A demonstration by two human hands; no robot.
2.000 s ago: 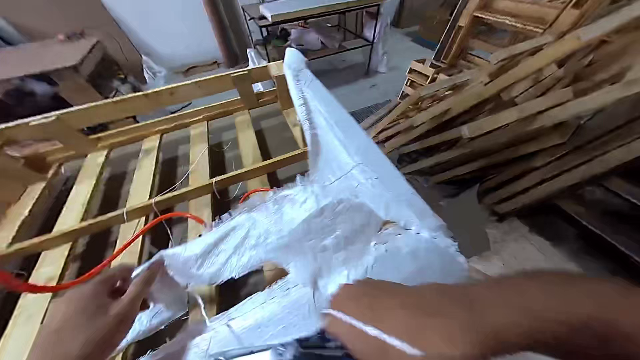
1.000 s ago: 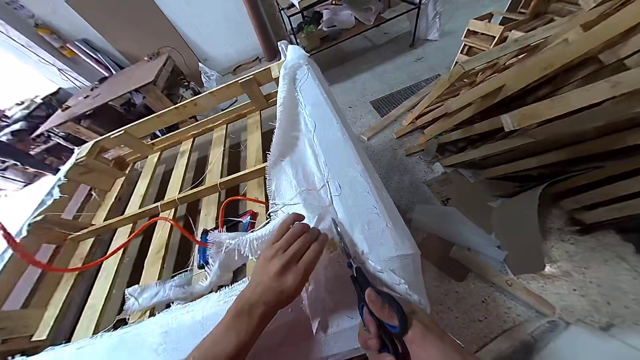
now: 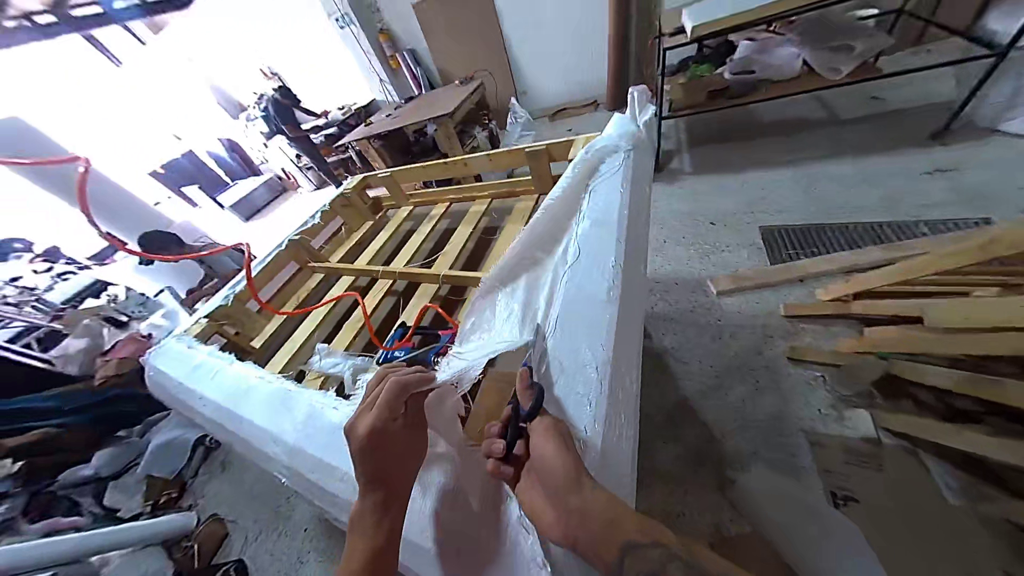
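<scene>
My left hand (image 3: 390,428) pinches the frayed edge of white woven fabric (image 3: 512,304) near the corner of a padded wooden frame. In my right hand (image 3: 544,472) are scissors (image 3: 524,408) with dark handles, their blades pointing up at the fabric beside the padded rim. The white covering wraps the frame's outer edge. Inside are wooden slats (image 3: 392,268). A blue and black pneumatic tool (image 3: 416,344), joined to an orange air hose (image 3: 308,310), lies on the slats just beyond my left hand.
Wooden boards (image 3: 928,312) are piled on the floor at right, near a floor grate (image 3: 864,238). Fabric scraps (image 3: 104,464) lie at left. A metal rack (image 3: 776,100) and a workbench (image 3: 424,112) stand behind. One person stands far back; another is low beyond the frame's left side.
The view has swung left, showing more of the workshop. The scissors, visible in my right hand one second ago, are still held there. My left hand now grips the fabric's frayed edge, pulled away from the rim.
</scene>
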